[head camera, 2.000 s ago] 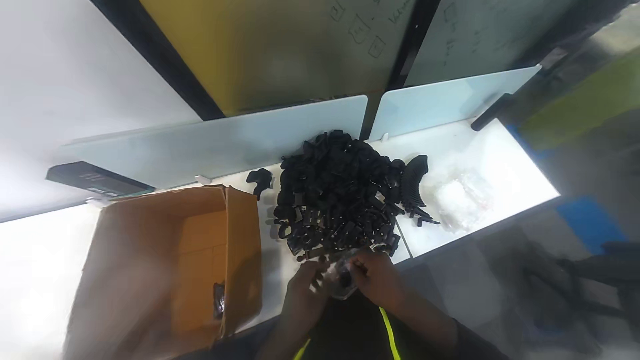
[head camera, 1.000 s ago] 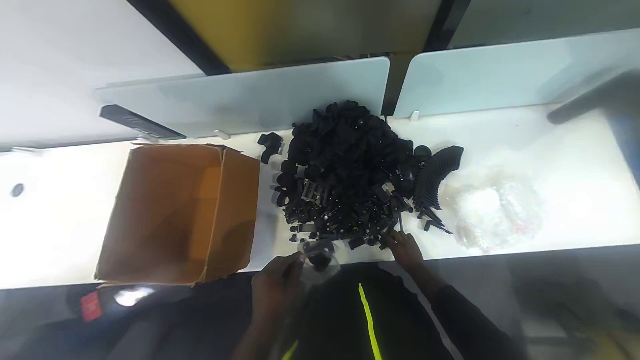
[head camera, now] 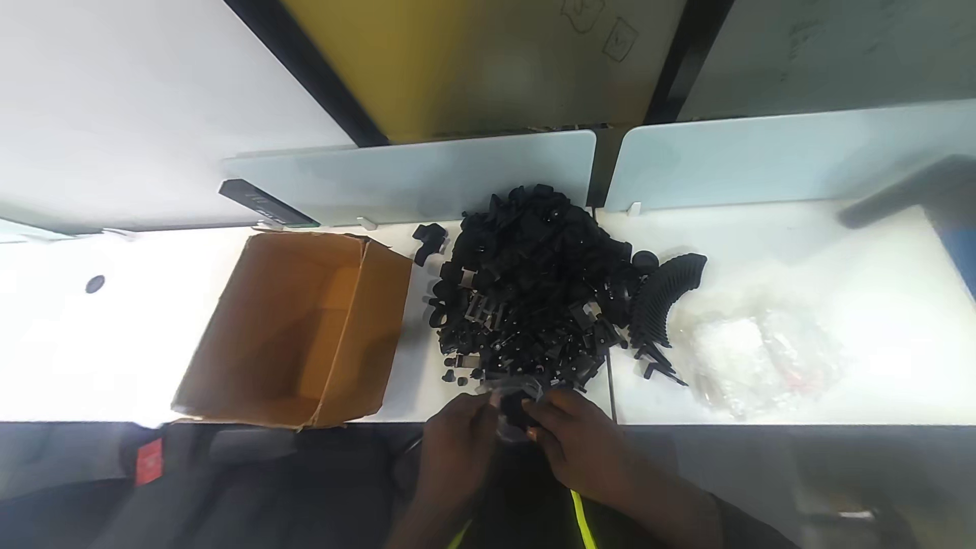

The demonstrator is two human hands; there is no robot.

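Note:
A clear plastic bag (head camera: 509,433) with dark contents is between my hands at the front edge of the white table. My left hand (head camera: 460,435) grips its left side. The fingers of my right hand (head camera: 572,442) are at its right side, by a black part (head camera: 518,410) at the bag's mouth; whether they pinch the part or the bag is too blurred to tell. Just beyond both hands lies a big pile of black plastic parts (head camera: 534,267), with small pieces at its near side. A curved, ribbed stack of black parts (head camera: 665,297) lies at the pile's right.
An open cardboard box (head camera: 374,335) stands left of the pile. Clear plastic bags (head camera: 762,358) lie on the right of the table (head camera: 793,236). Low frosted partitions (head camera: 457,179) run along the back, with a dark long object (head camera: 267,204) behind the box. A seam crosses the tabletop.
My right hand has moved from the near right edge of the pile to the bag beside my left hand. The left hand still has the bag.

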